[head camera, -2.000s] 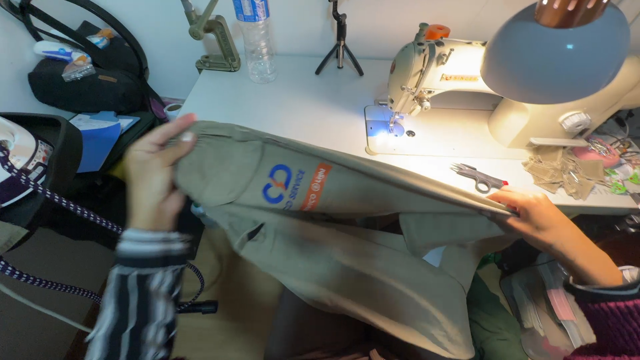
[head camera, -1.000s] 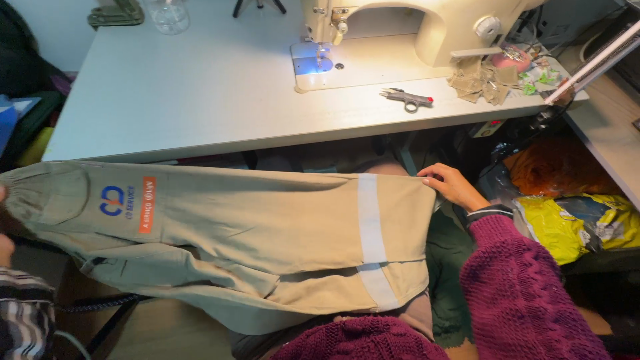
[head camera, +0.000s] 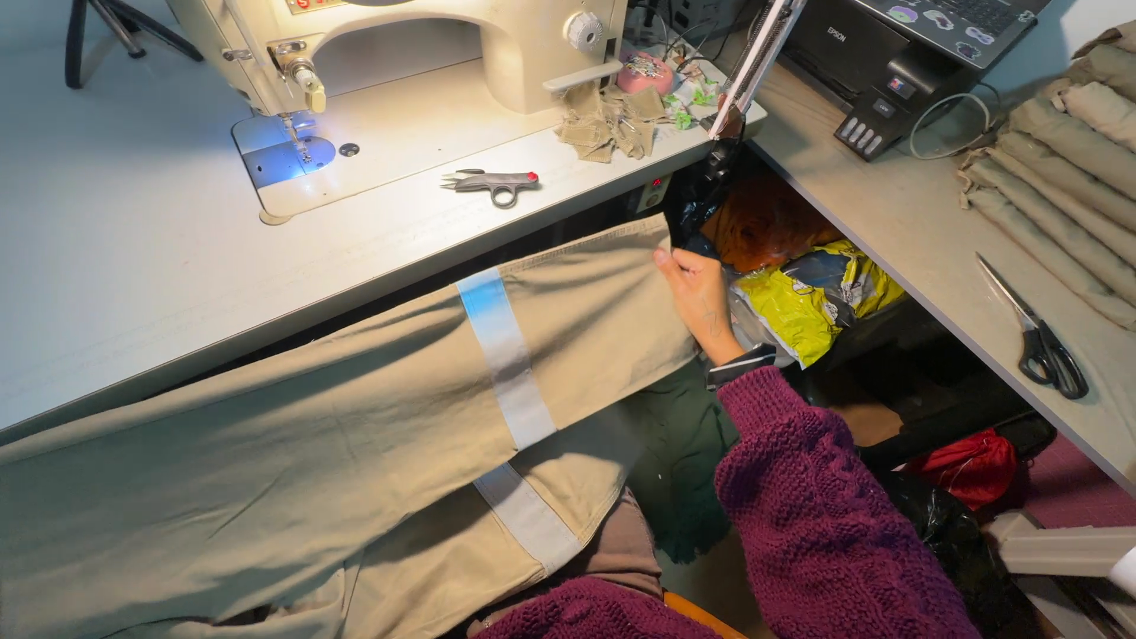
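Note:
Khaki work trousers (head camera: 355, 382) with grey reflective bands lie stretched across my lap, below the front edge of the white sewing table. My right hand (head camera: 698, 297) pinches the hem corner of the upper leg, near the table edge. The second leg, also banded, lies partly beneath the first. My left hand is outside the view, so its hold is hidden. Behind the trousers stands a sewing machine (head camera: 524, 53) with its needle area lit. Grey thread snips (head camera: 493, 184) with a red tip rest on the table in front of the machine.
Fabric scraps (head camera: 608, 120) and a pink pincushion (head camera: 645, 74) lie beside the machine. On the right-hand table (head camera: 941, 240) are black-handled scissors (head camera: 1043, 342), folded khaki garments (head camera: 1065, 169) and a printer (head camera: 852, 71). Yellow plastic packaging (head camera: 799, 306) sits below, between the tables. A tripod stands at upper left.
The trousers, earlier held up between both hands, now lie lower with a leg stretched out. My right hand holds the hem. The view has swung right, and my left hand has left it.

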